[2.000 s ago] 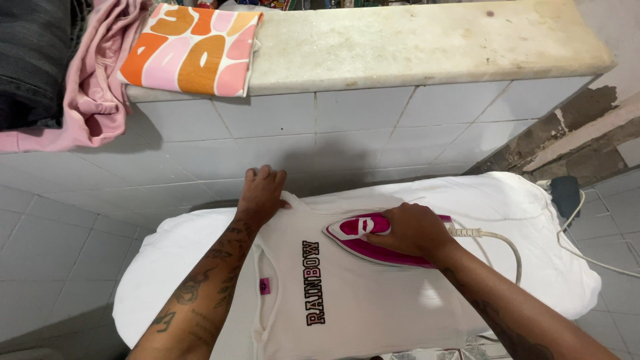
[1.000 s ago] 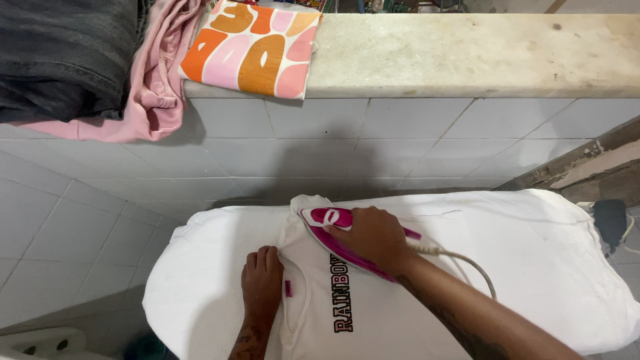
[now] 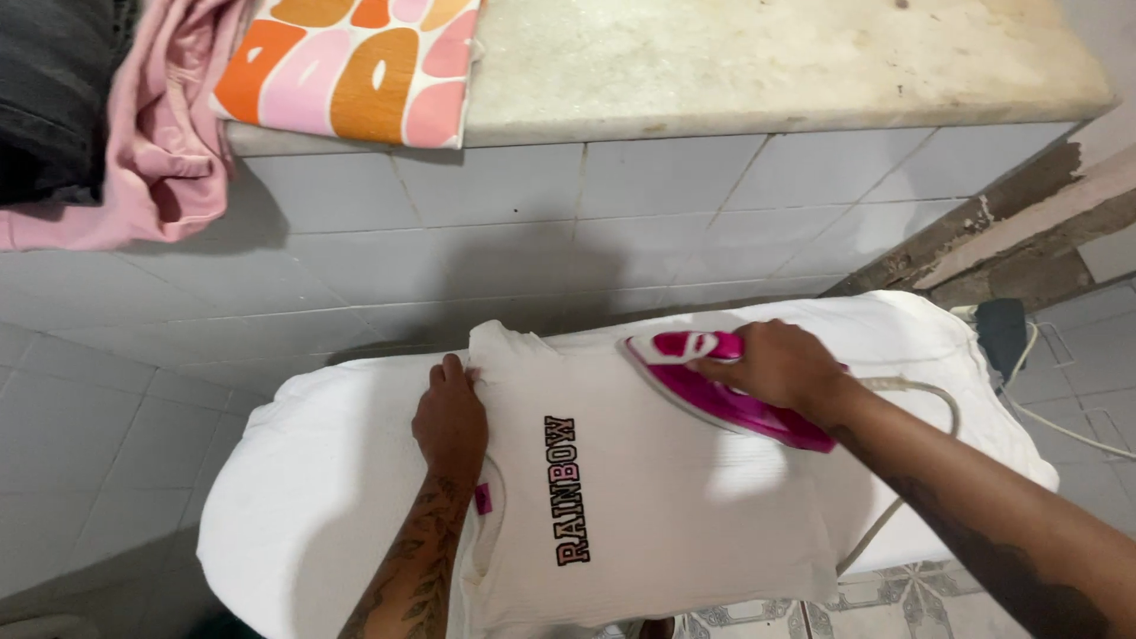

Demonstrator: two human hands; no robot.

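A pale T-shirt [image 3: 674, 524] with block lettering across its chest lies spread on a white-covered ironing board [image 3: 266, 497]. My right hand [image 3: 785, 368] is closed around the handle of a magenta and white clothes iron [image 3: 728, 399], which rests on the shirt's body, right of the lettering, its tip toward the upper left. My left hand [image 3: 451, 417] lies at the shirt's upper left, by the shoulder and neckline, its fingertips touching the fabric edge; whether they pinch it cannot be told. A magenta tag [image 3: 483, 499] shows inside the collar.
Behind the board stands a tiled wall [image 3: 497, 266] topped by a stone ledge [image 3: 754, 71]. Folded patterned fabric [image 3: 355, 71], a pink garment [image 3: 169, 177] and dark jeans [image 3: 53, 106] lie on it. The iron's cord [image 3: 950, 408] loops over the board at right, near a dark object [image 3: 1001, 333].
The iron in my right hand has moved from the shirt's shoulder edge to its body, away from the neckline. My left hand has shifted up along the neckline to the shoulder.
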